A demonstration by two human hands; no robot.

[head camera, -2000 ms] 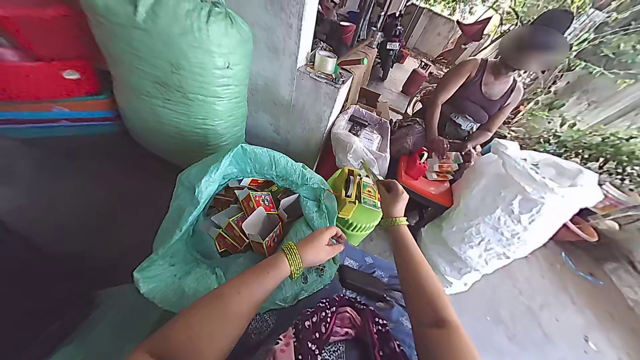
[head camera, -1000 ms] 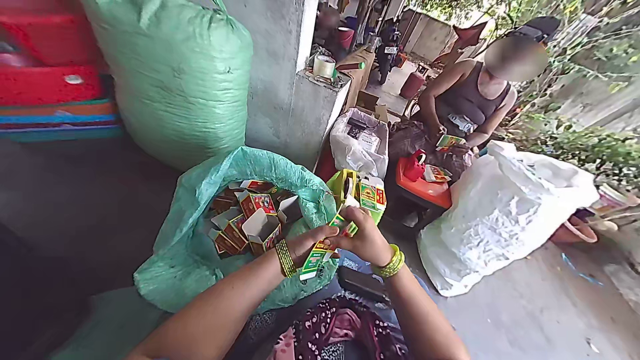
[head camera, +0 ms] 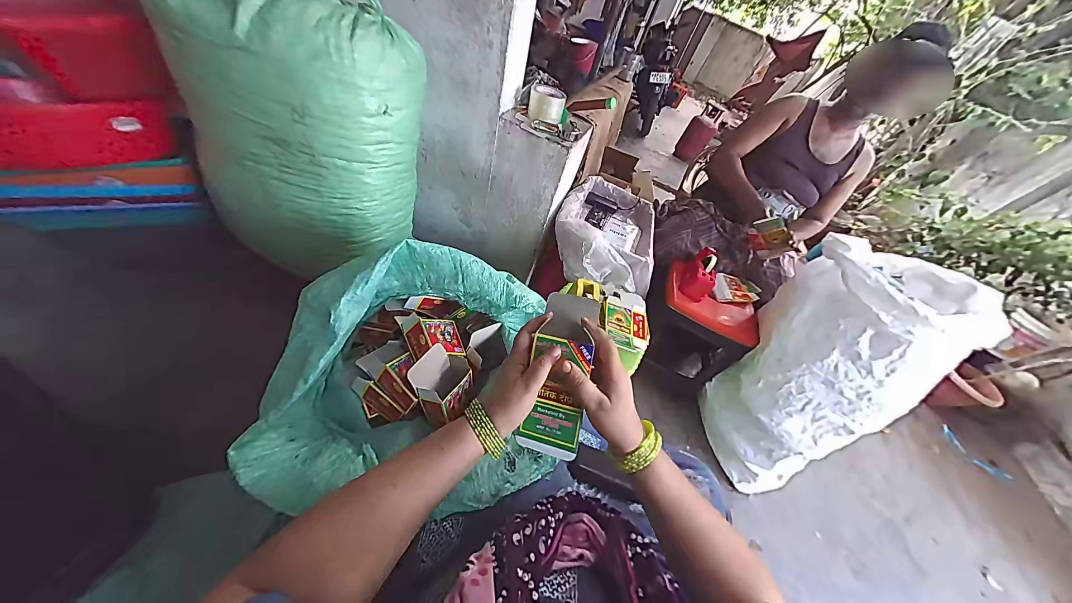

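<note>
Between my two hands is a flattened green, yellow and red printed carton [head camera: 550,419], its grey inner flap pointing away from me. My left hand [head camera: 521,377] grips its left edge, thumb on the printed face. My right hand [head camera: 605,389] holds the right edge the same way. To the left, a green woven plastic sack [head camera: 293,368] with a rolled-down mouth holds several small open cardboard boxes [head camera: 440,381]. Just beyond my right hand, more printed cartons [head camera: 626,322] rest in a lime-green plastic basket [head camera: 636,358]. Yellow-green bangles circle both wrists.
A full green sack [head camera: 310,126] stands by a concrete pillar [head camera: 456,126]. Ahead is a plastic-lined box [head camera: 586,251]. At right a person [head camera: 804,159] handles a carton behind a red stool [head camera: 712,314] and a large white sack [head camera: 837,360]. Red crates [head camera: 84,134] are stacked at left.
My right hand has come from the lime-green basket to my left hand. The carton, gripped between both hands one second ago, now shows its broad printed face and raised grey flap.
</note>
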